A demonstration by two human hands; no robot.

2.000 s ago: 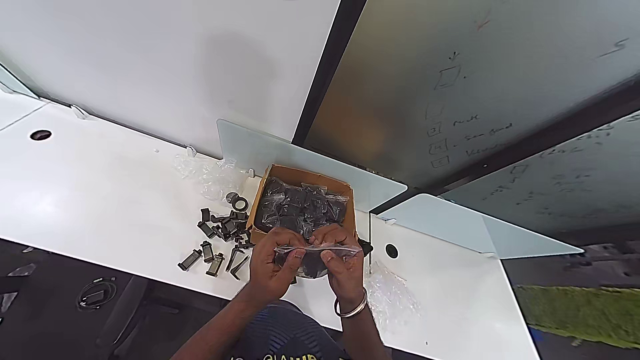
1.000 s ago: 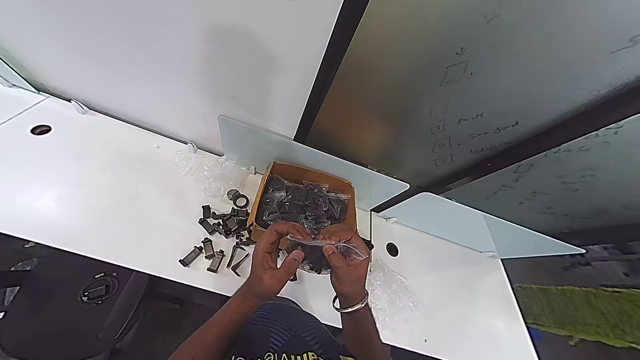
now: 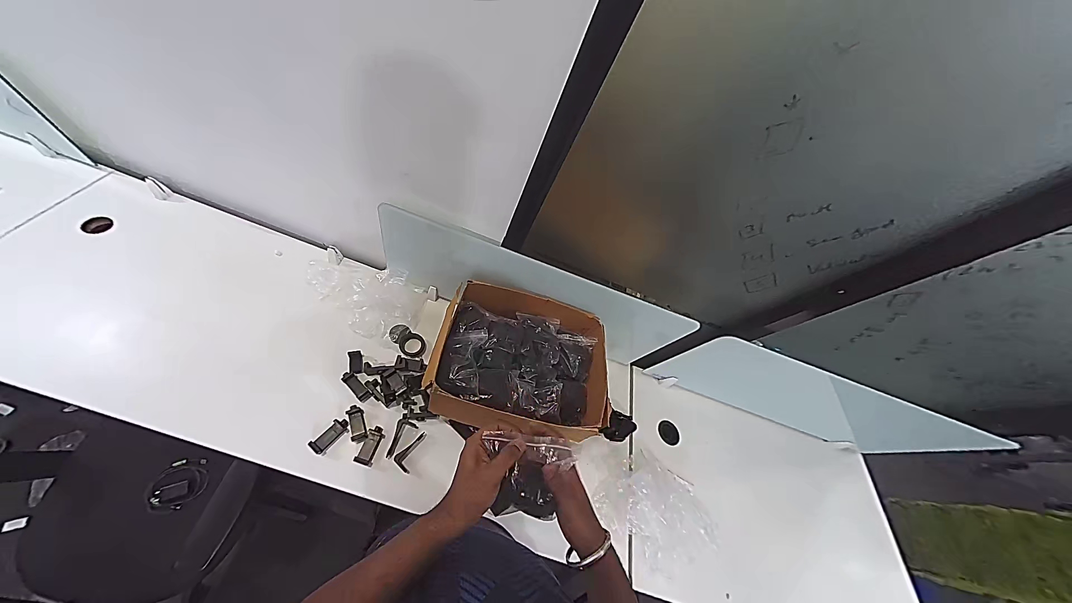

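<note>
A clear zip-lock plastic bag [image 3: 529, 490] with black parts in it hangs between my two hands, just in front of the cardboard box. My left hand [image 3: 484, 477] pinches the top edge of the bag near its left end. My right hand [image 3: 568, 494], with a metal bangle at the wrist, holds the bag's right side; some of its fingers are hidden behind the plastic. Inside the open cardboard box [image 3: 511, 415] lie several clear bags of black parts [image 3: 511, 360]. Loose black plastic parts [image 3: 366, 446] are scattered left of the box, beside a black ring [image 3: 412, 344].
Crumpled clear plastic bags lie behind the loose parts [image 3: 377, 306] and right of my hands [image 3: 662, 511]. A glass divider [image 3: 536, 276] stands behind the box. The white table [image 3: 209, 335] has round cable holes [image 3: 668, 432]. A dark chair [image 3: 126, 528] stands at the lower left.
My hands have moved a little lower, away from the box, with the bag. The bag hangs down more openly below my fingers, and more of its black contents shows.
</note>
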